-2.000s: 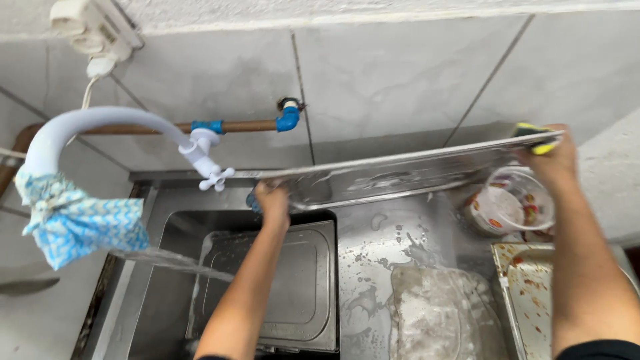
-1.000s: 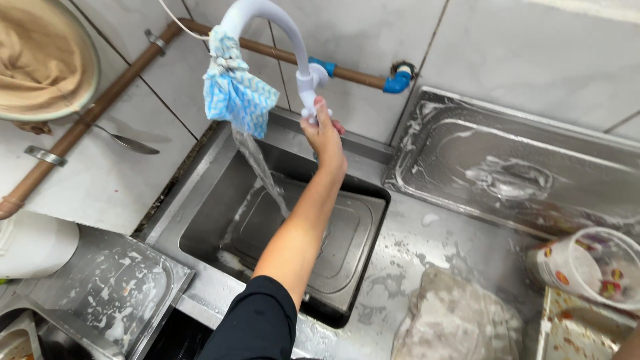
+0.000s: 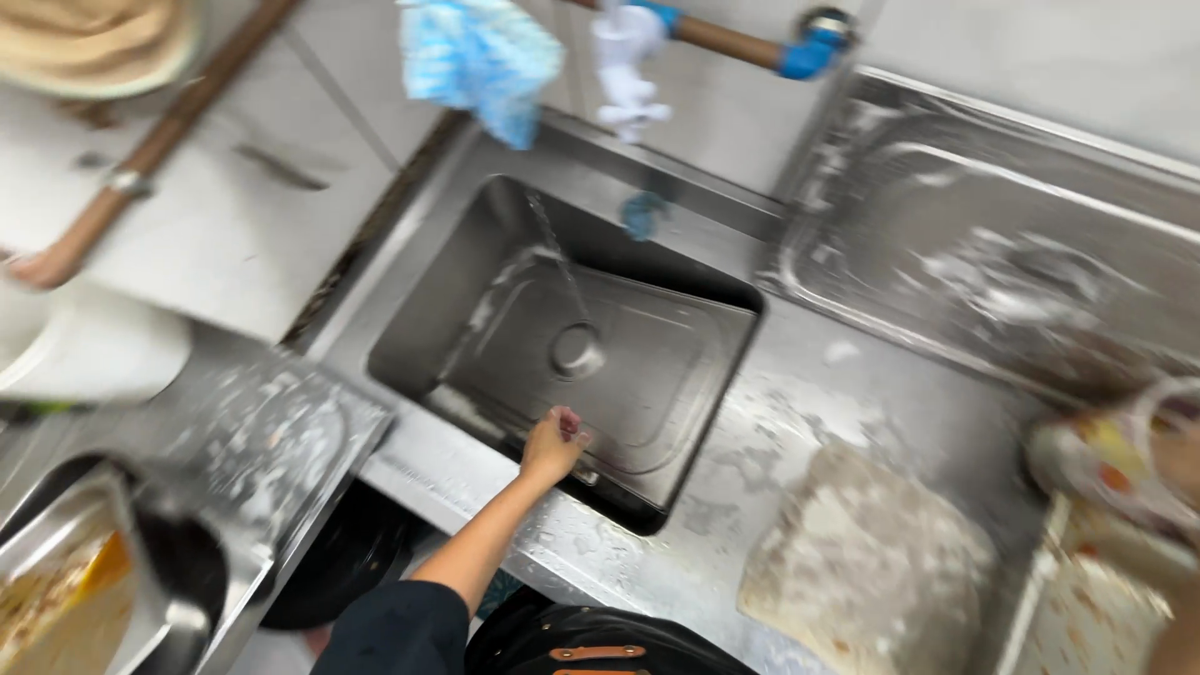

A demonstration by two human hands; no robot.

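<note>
My left hand (image 3: 553, 445) is over the near side of the steel sink (image 3: 412, 328), fingers loosely bent and apart, nothing visible in them. Just beyond it, a rectangular steel pan or lid (image 3: 647, 375) lies in the basin, where a thin stream of water (image 3: 560, 253) falls. The white tap (image 3: 626, 66) is on the far wall beside a blue-and-white cloth (image 3: 483, 66). A large steel tray (image 3: 1012, 253) with suds leans at the back right. Blurred skin-toned shapes show at the right edge; whether my right hand is among them cannot be told.
A wet greyish cloth or bag (image 3: 872, 562) lies on the right counter. Beside it are a printed clear plastic tub (image 3: 1116, 459) and a soiled metal tray (image 3: 1078, 609). At left are a white bucket (image 3: 103, 347), a steel surface with suds (image 3: 281, 431) and a food-stained metal pan (image 3: 75, 581).
My left hand has moved from the tap down to the near side of the sink. The large tray, held in both hands two seconds ago, now leans at the back. The water stream looks thinner.
</note>
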